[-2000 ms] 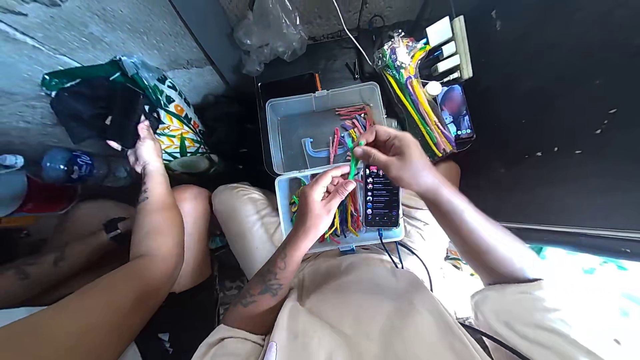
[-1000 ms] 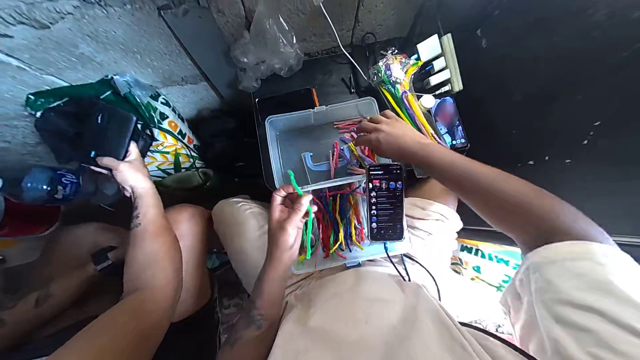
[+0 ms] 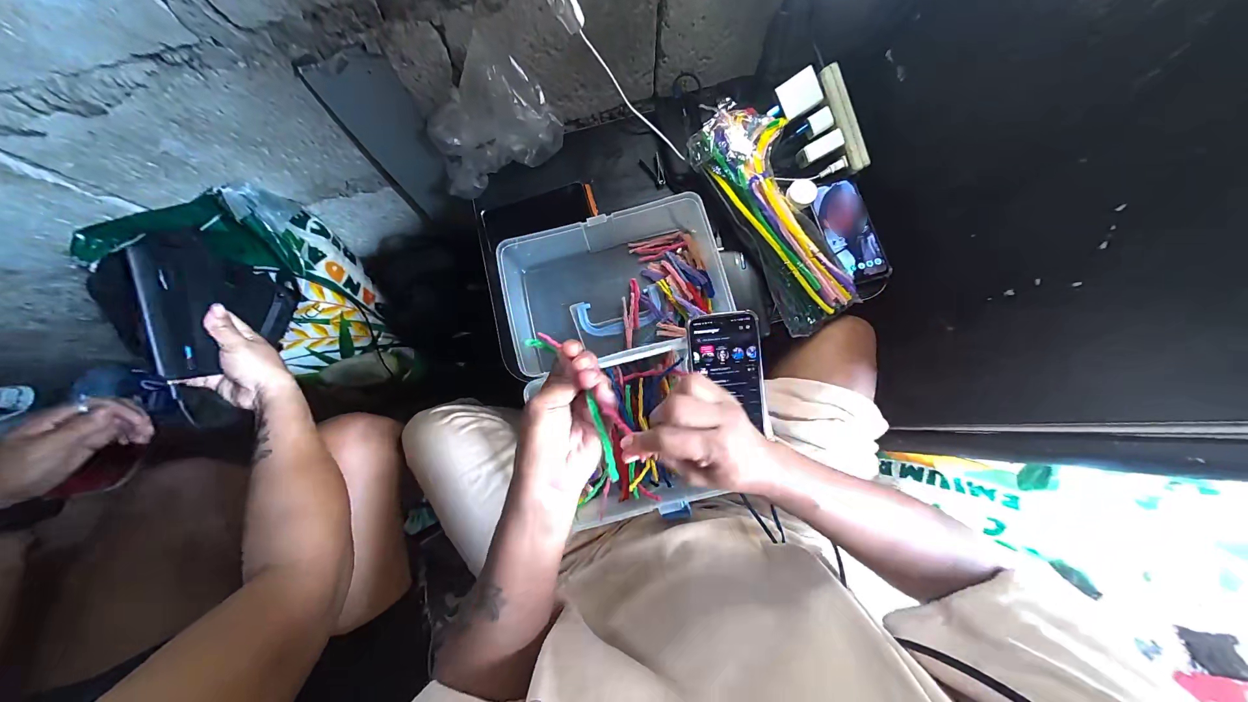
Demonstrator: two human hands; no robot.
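Note:
My left hand (image 3: 565,414) is closed on a green fuzzy stem (image 3: 601,439) that looks like a pipe cleaner, together with a pinkish-red one (image 3: 614,417). The fingers of my right hand (image 3: 704,434) pinch the lower end of the pinkish-red stem. Both hands are over the near half of an open clear plastic box (image 3: 505,292), where many coloured stems (image 3: 639,400) lie. Shorter stems (image 3: 673,283) and a light blue curved piece (image 3: 590,322) are in its far half. A lit smartphone (image 3: 726,356) rests on the box beside my right hand.
A plastic pack of long coloured stems (image 3: 770,224), a second phone (image 3: 850,234) and a power strip with plugs (image 3: 843,117) lie at the back right. At left, another person's hand (image 3: 244,361) holds a black device (image 3: 175,302) by a printed bag (image 3: 327,292).
My right hand has come back from the box's far half to my left hand. A pinkish-red stem now lies with the green one in my left hand.

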